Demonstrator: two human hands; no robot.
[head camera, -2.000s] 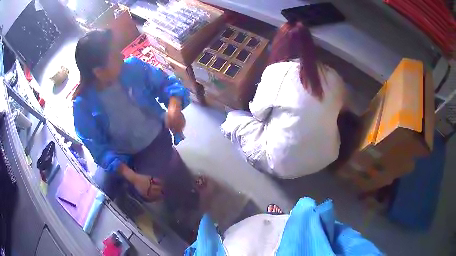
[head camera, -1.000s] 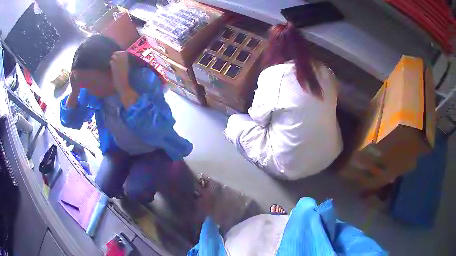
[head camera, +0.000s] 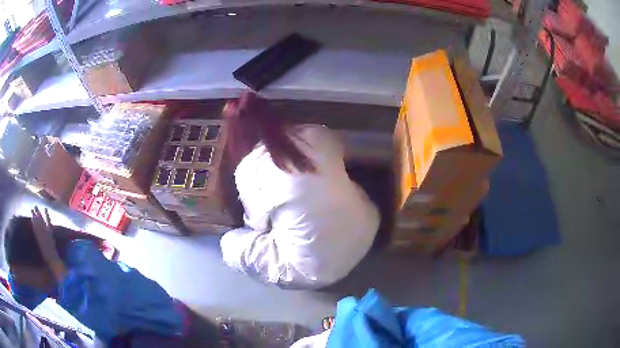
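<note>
Neither of my hands is in the picture; only my blue smock (head camera: 401, 326) shows at the bottom edge. Nearest in front, a person in white (head camera: 299, 217) crouches at the shelf, back to me, hands hidden. Left of that person, an open carton (head camera: 194, 204) holds dark rectangular modules (head camera: 182, 155) in a grid. Beside it, shiny clear plastic trays (head camera: 119, 136) lie on another carton. A tall brown carton with orange tape (head camera: 438, 122) stands right of the person.
A black flat panel (head camera: 277, 61) lies on the grey shelf (head camera: 347, 71). A person in blue (head camera: 115, 289) is low at the left, a hand at the head. Red trays (head camera: 98, 202) are at left. A blue sheet-like item (head camera: 520, 190) and red stacks (head camera: 581, 61) are at right.
My view has turned right and up, so the shelf and cartons sit further left and more shelving shows. The person in blue has bent down and raised their hands to the head.
</note>
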